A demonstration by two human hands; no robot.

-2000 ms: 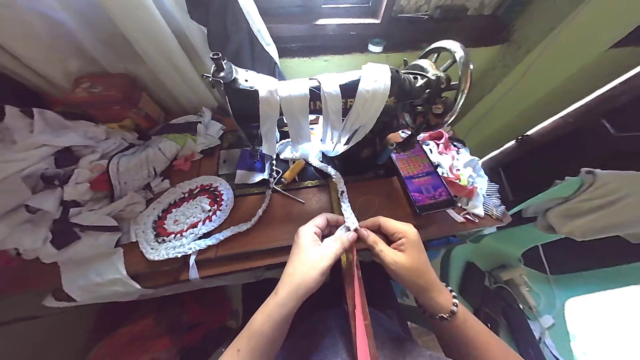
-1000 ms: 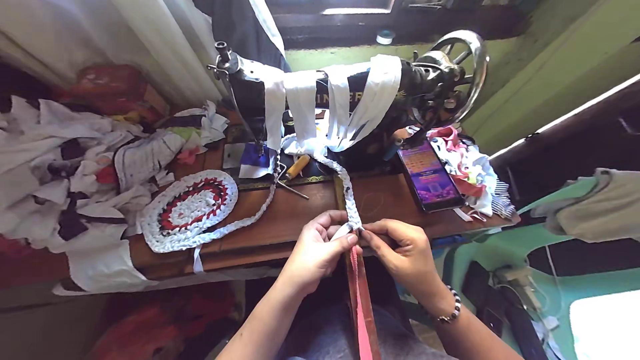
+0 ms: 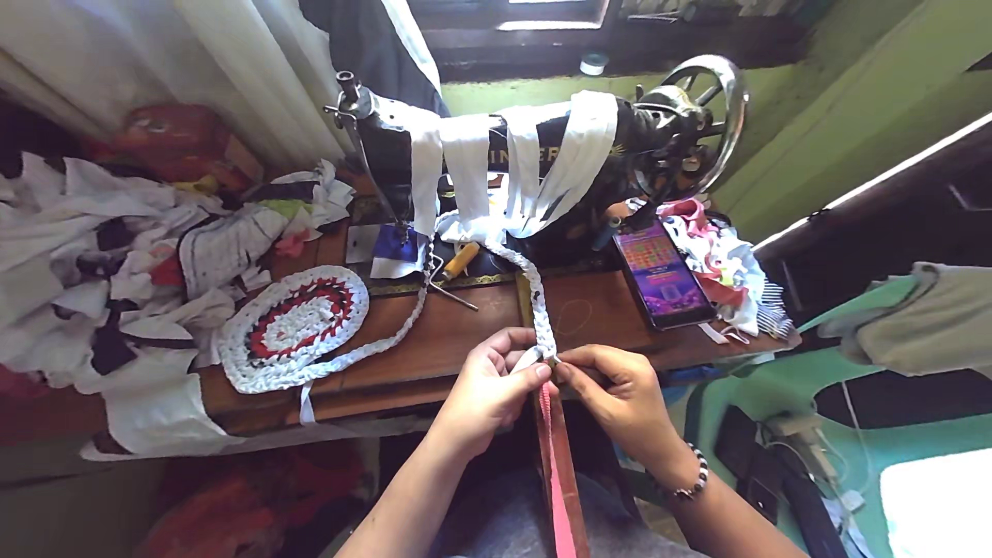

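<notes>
A white fabric braid (image 3: pixel 535 291) runs down from the black sewing machine (image 3: pixel 527 147) to my hands. My left hand (image 3: pixel 496 380) pinches its lower end, with a white strip at the fingers. My right hand (image 3: pixel 612 380) touches the same end from the right, thumb and forefinger together. Below them hang a pink fabric strip (image 3: pixel 556 480) and a brown strip (image 3: pixel 570 496). White fabric strips (image 3: pixel 467 167) drape over the machine's arm. An oval coiled mat (image 3: pixel 298 325) in white and red lies at the left, and a thin braid (image 3: pixel 387 341) runs from it to the machine.
White fabric scraps (image 3: pixel 139 240) are heaped at the left. An orange-handled tool (image 3: pixel 461 260) and a bent metal rod (image 3: pixel 456 296) lie by the machine's base. A phone (image 3: pixel 665 275) with its screen lit rests beside colored scraps (image 3: pixel 728 263). A green plastic chair (image 3: pixel 876 387) stands at the right.
</notes>
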